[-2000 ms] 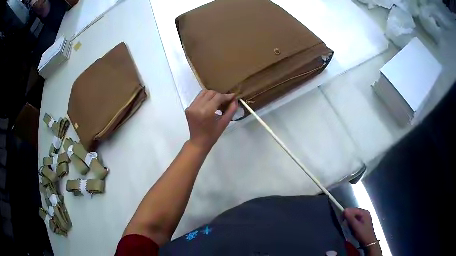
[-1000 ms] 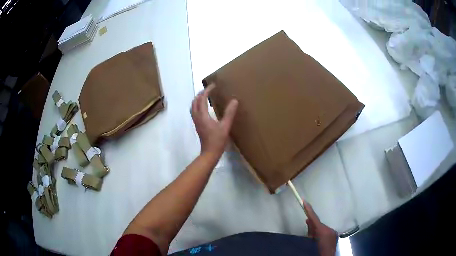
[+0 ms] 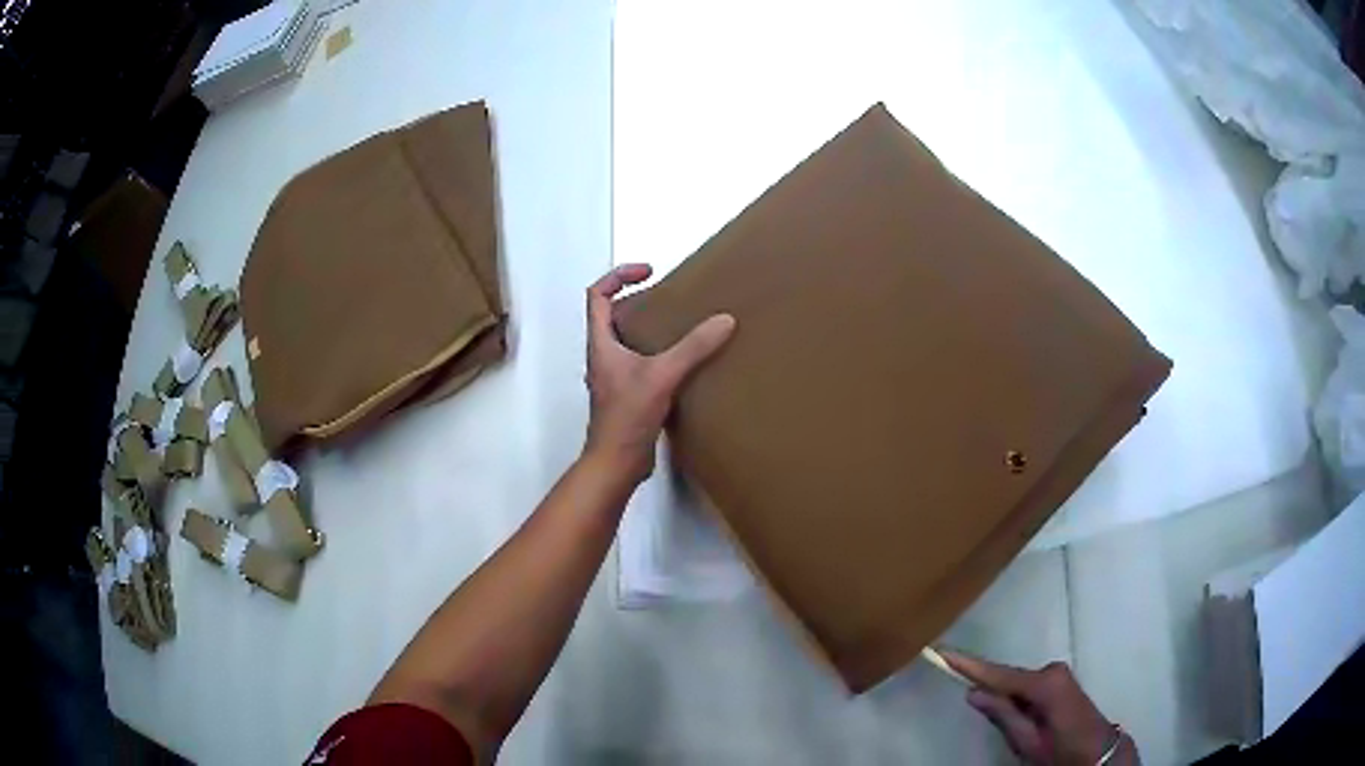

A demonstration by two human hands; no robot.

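Observation:
A large brown handbag lies tilted on the white cover sheet, its small gold stud near the lower right edge. My left hand grips the bag's left corner, thumb on top and fingers around the edge. My right hand holds a pale thin stick at the bag's lower edge. Only a short piece of the stick shows; the rest is hidden by the bag and my hand.
A flatter brown bag lies to the left. Khaki strap bundles with white bands lie at the table's left. White card stacks stand at the upper left and lower right. Crumpled white tissue lies at the right edge.
The bag has turned and come nearer to me. The stick has gone in at its lower edge, with my right hand now close to the bag. My left hand has moved from the opening to the left corner.

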